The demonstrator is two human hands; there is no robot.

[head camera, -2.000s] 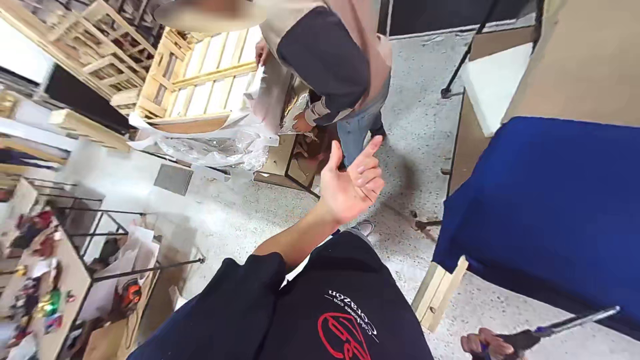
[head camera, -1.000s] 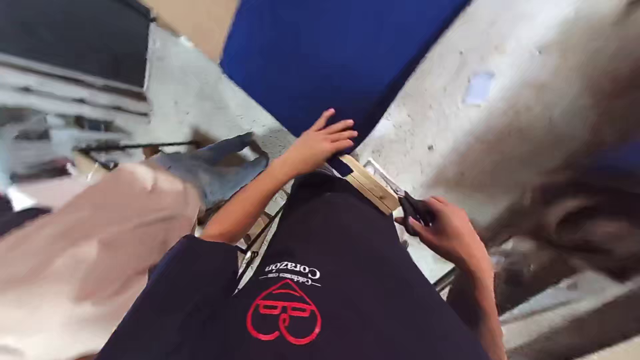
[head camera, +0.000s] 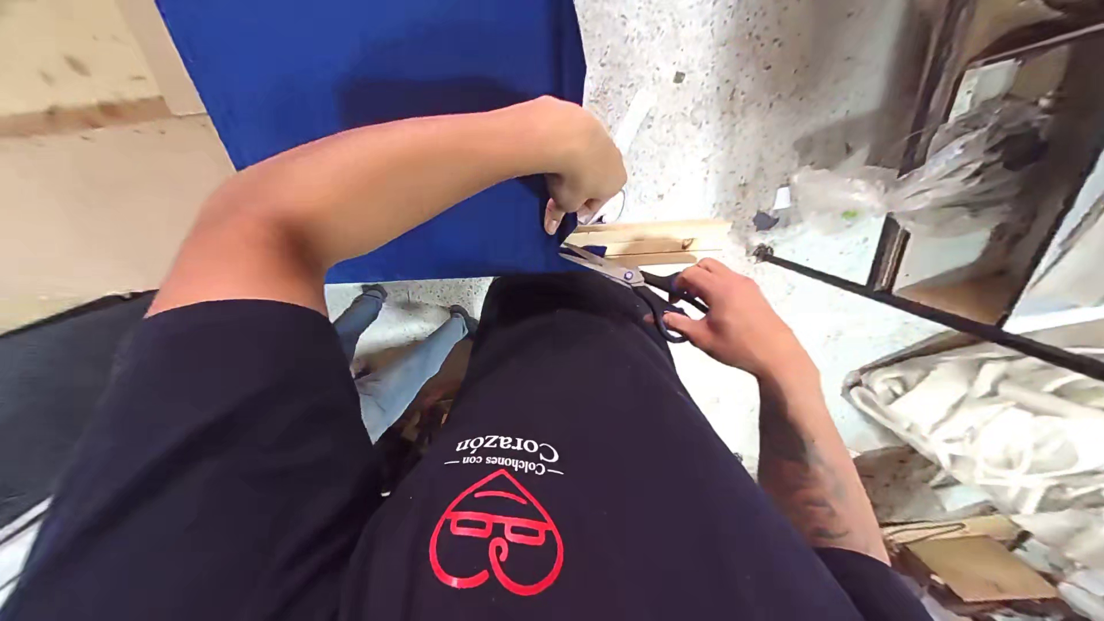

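Note:
A blue cloth [head camera: 414, 69] covers a flat surface in front of me. At its near right corner my left hand [head camera: 582, 164] pinches the edge of the cloth, fingertips pointing down. My right hand [head camera: 733, 319] grips the black handles of a pair of scissors [head camera: 628, 276]. The blades point left and lie at the cloth's corner, just below my left fingertips; they look slightly apart. Whether the cloth lies between them, I cannot tell. Pale wooden slats [head camera: 673, 240] stick out to the right from beneath the corner.
A person's legs in jeans [head camera: 410, 371] show below the cloth, left of my body. On the right are a dark metal bar [head camera: 914, 310], crumpled clear plastic [head camera: 931, 181] and a large bag of whitish material [head camera: 1018, 414]. A beige board [head camera: 95, 198] lies at the left.
My left hand was raised and empty, then lay on the cloth's corner, and now pinches its edge. My right hand has brought the scissors to that corner. The view has turned greatly.

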